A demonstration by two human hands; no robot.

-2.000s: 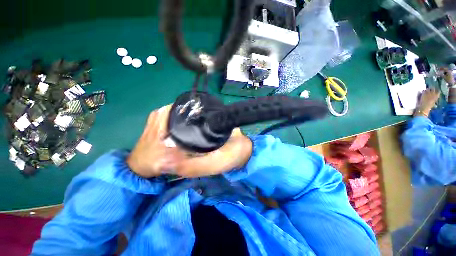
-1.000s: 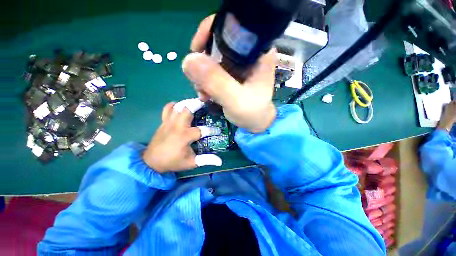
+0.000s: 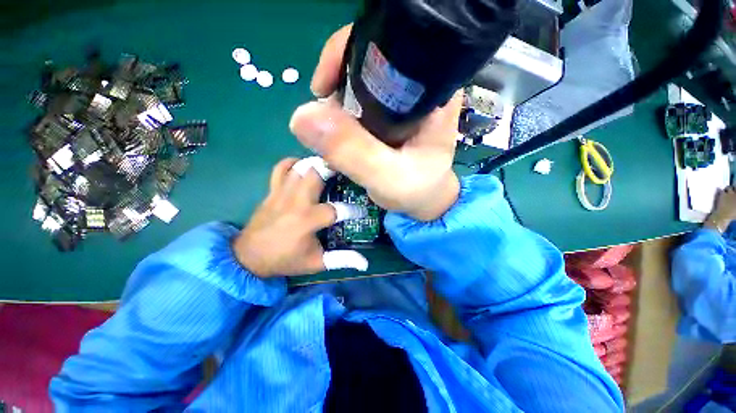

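My right hand (image 3: 383,149) is wrapped around the thick black electric screwdriver (image 3: 428,48), which has a pale label. It is held above the green circuit board (image 3: 361,226) in its black housing, near the bench's front edge. The screwdriver's tip is hidden behind my right hand. My left hand (image 3: 286,222) lies at the left side of the housing, with white finger cots on its fingertips. One covered finger lies over the board, one is at the upper edge and one at the lower edge. Part of the board is hidden by my hands.
Ribbed metal pieces (image 3: 105,161) lie piled at left. Several white discs (image 3: 265,78) lie above my left hand. The screw feeder (image 3: 524,56), translucent bag (image 3: 565,89) and yellow-handled scissors (image 3: 596,161) are at right. A black cable (image 3: 597,101) crosses there. Another person's sleeve (image 3: 702,270) is at far right.
Two seconds ago my hands were together below the screwdriver, hiding the board. Since then, my left hand has spread over the housing and my right hand grips the screwdriver. The view has shifted slightly.
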